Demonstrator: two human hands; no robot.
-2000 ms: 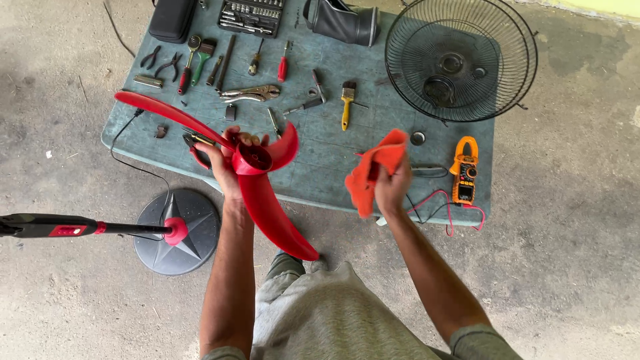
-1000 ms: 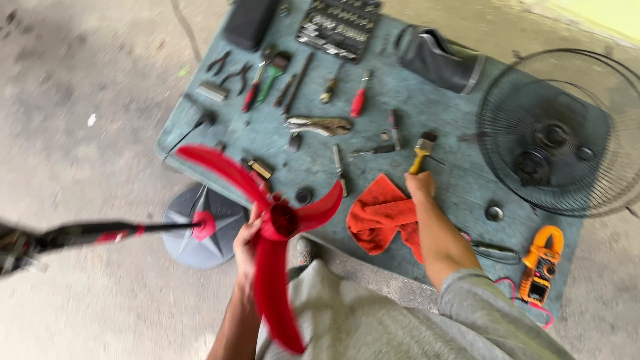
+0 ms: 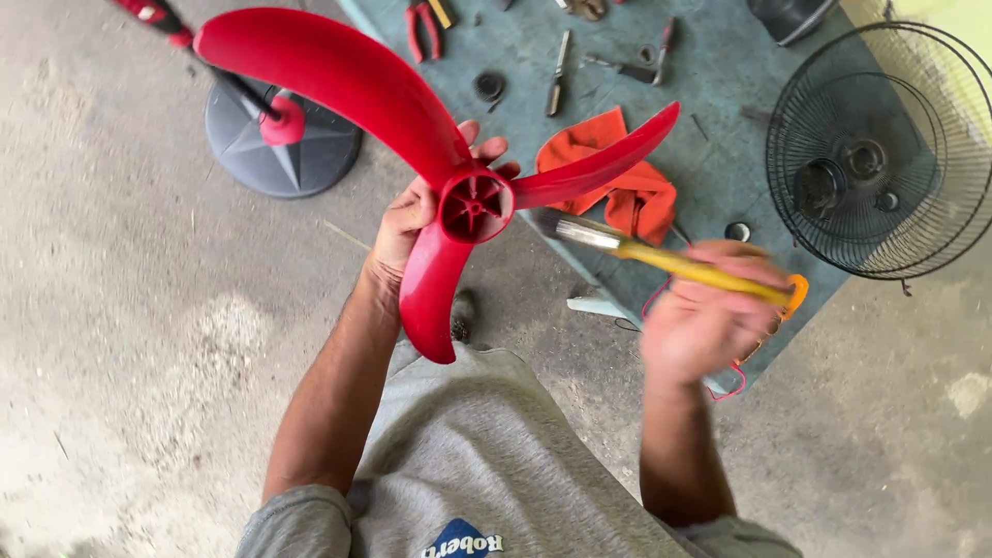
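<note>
A red plastic three-bladed fan blade is in my left hand, whose fingers reach behind and around its hub; the ribbed inside of the hub faces up at me. My right hand, blurred, grips the yellow handle of a paintbrush. The brush points left, its dark bristles close to the right side of the hub; whether they touch it I cannot tell. Behind the right-hand blade an orange-red cloth lies crumpled on the table.
On the blue-green table are red-handled pliers, a screwdriver-like tool and a small black round part. A black wire fan guard stands at the right. An orange clamp meter is partly behind my right hand. The fan's round base rests on the floor.
The orange-red cloth, in my right hand two seconds ago, lies on the table. My right hand has lifted the yellow brush from the table and brought it beside the fan blade's hub.
</note>
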